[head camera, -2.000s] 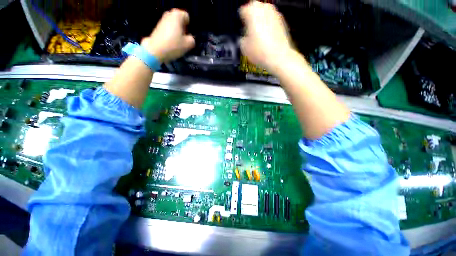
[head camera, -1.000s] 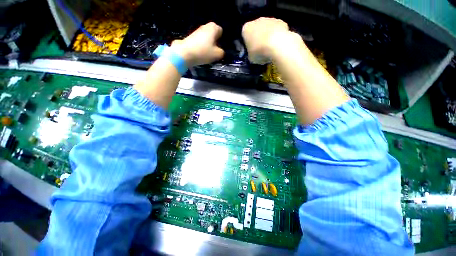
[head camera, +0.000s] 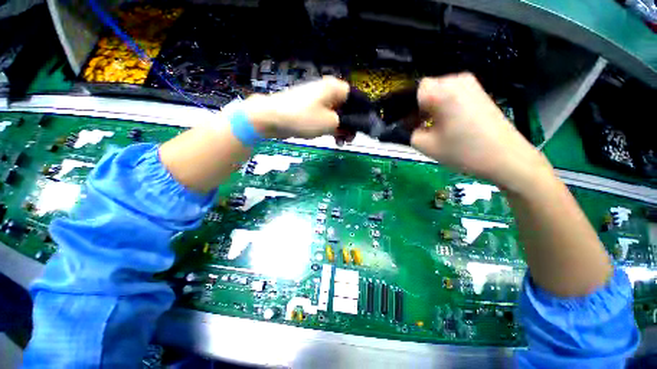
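A large green printed circuit board (head camera: 403, 216) lies in front of me, with white patches, three small yellow-orange components (head camera: 346, 256) and dark upright connectors near its front edge. My left hand (head camera: 313, 108), with a light blue wrist strap (head camera: 243, 128), is above the board's back edge, its fingers curled inward. My right hand (head camera: 454, 119) faces it from the right. Both hands have black-covered fingertips, which nearly meet. Something small and greyish is between them, blurred; I cannot tell whether the fingers grip it.
Behind the silver rail (head camera: 108, 107) are dark bins: yellow-orange parts (head camera: 119, 61) at the left, grey-black parts (head camera: 284, 74) in the middle, yellow parts behind my hands. A blue cord (head camera: 126, 43) crosses the left bins. Shelf dividers stand at both sides.
Both hands have moved out from the bins towards me, over the rail and the board's back edge. My right hand has swung right and turned inward. The view has shifted slightly.
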